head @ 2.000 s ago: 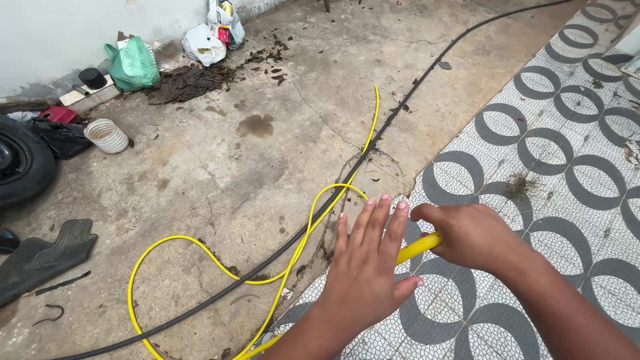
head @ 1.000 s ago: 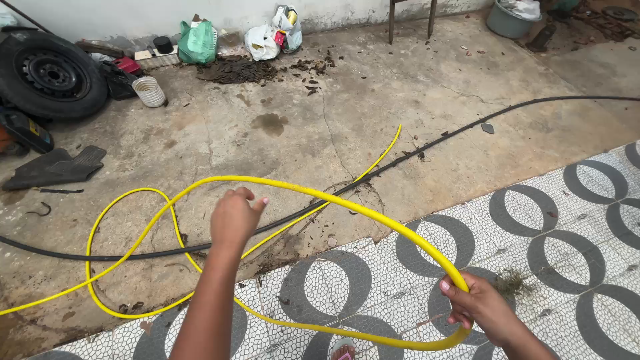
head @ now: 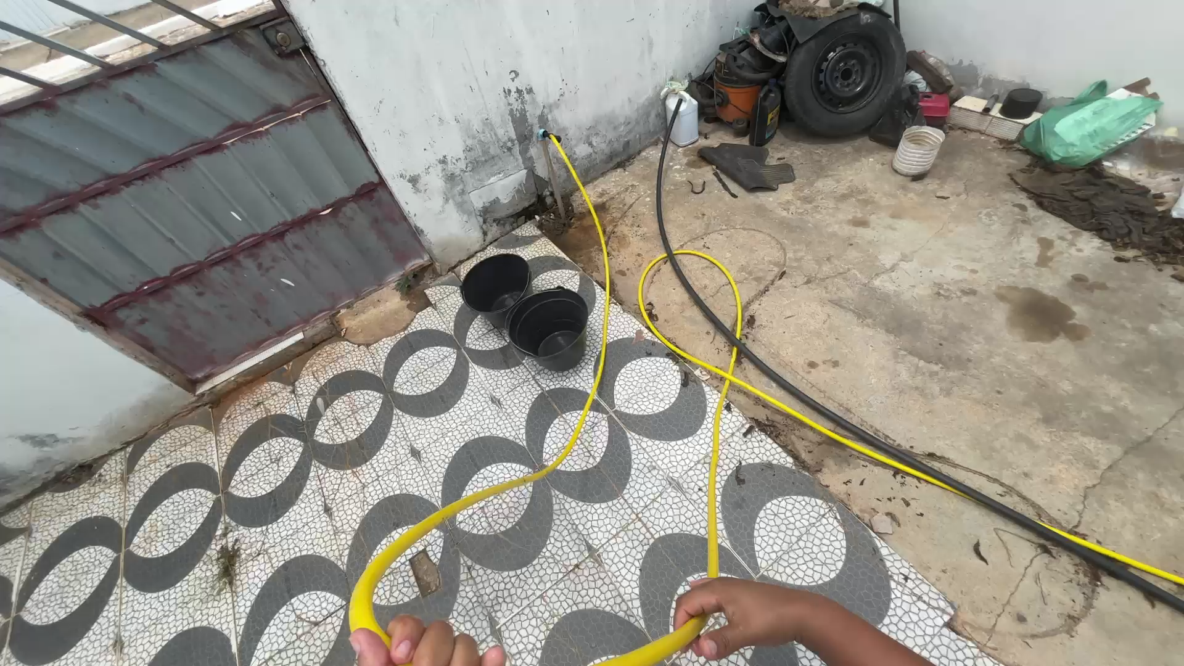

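My left hand [head: 425, 643], cut by the bottom edge, is closed around a yellow hose [head: 532, 476]. From there the hose curves up across the patterned tiles to a tap [head: 544, 135] low on the wall. Further right, my right hand [head: 749, 612] pinches another stretch of this hose between thumb and fingers. Past that hand the hose rises, makes a loop on the concrete, passes a black hose [head: 708, 319] and runs off to the lower right beside it. Two black plastic buckets [head: 548, 328] stand on the tiles, left of the hose.
A corrugated metal gate [head: 213, 176] is at the upper left. Against the wall are a white jug [head: 683, 118], a vacuum cleaner [head: 737, 83], a car wheel [head: 846, 74], a ribbed white container [head: 918, 151] and a green plastic bag [head: 1091, 125]. A broken tile spot [head: 425, 573] shows near my left hand.
The view has swung left to the gate, tap and buckets. My left hand, without the hose a second ago, now holds it. My right hand still grips the hose.
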